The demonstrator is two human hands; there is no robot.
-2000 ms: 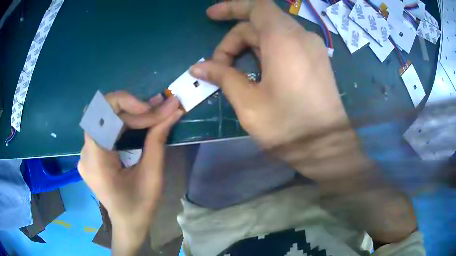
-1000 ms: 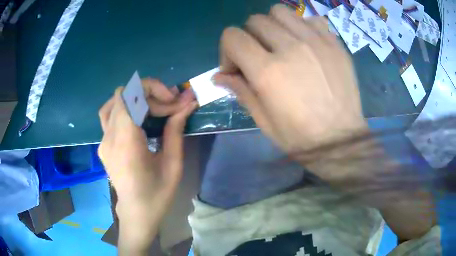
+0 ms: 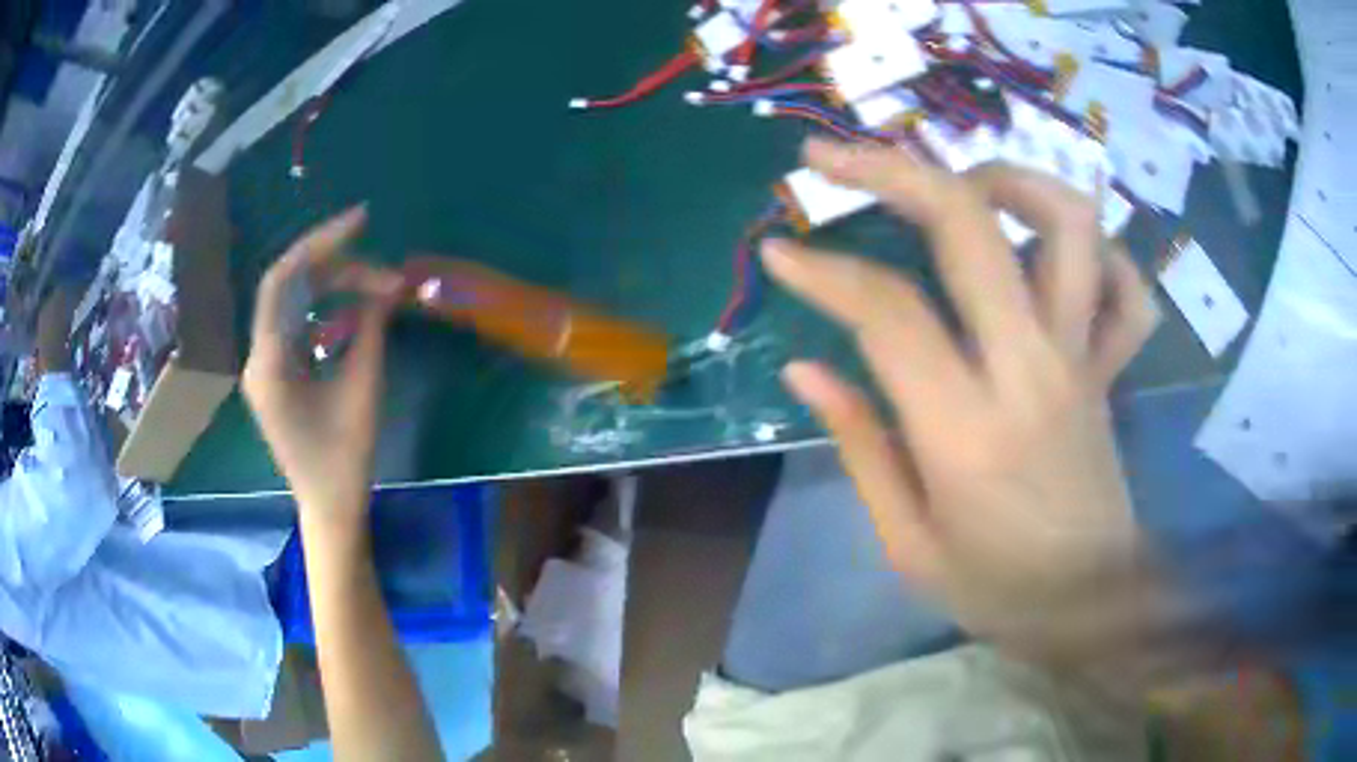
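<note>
My left hand [image 3: 331, 350] pinches the reddish lead wires at the left end of a long amber film piece [image 3: 595, 346], which is blurred and reaches right over the tabletop. A small white connector [image 3: 320, 351] shows by my left palm. My right hand [image 3: 967, 357] is open, fingers spread, beside a white padded piece [image 3: 828, 197] with an amber end. Its red and blue wires [image 3: 746, 276] run down to a white connector [image 3: 720, 341]. Whether the fingertips touch the pad is unclear.
A loose pile of padded pieces with wires [image 3: 878, 60] lies at the back right. White pad sheets [image 3: 1302, 343] are at the right edge. Clear film [image 3: 610, 417] lies at the front edge. A cardboard box [image 3: 179, 417] and a person's light-blue sleeve [image 3: 149, 581] are at left.
The pad between my hands and the grey-white pad piece in my left hand are gone from view there. My left hand now holds wires of an amber piece; my right hand has opened. The view has shifted.
</note>
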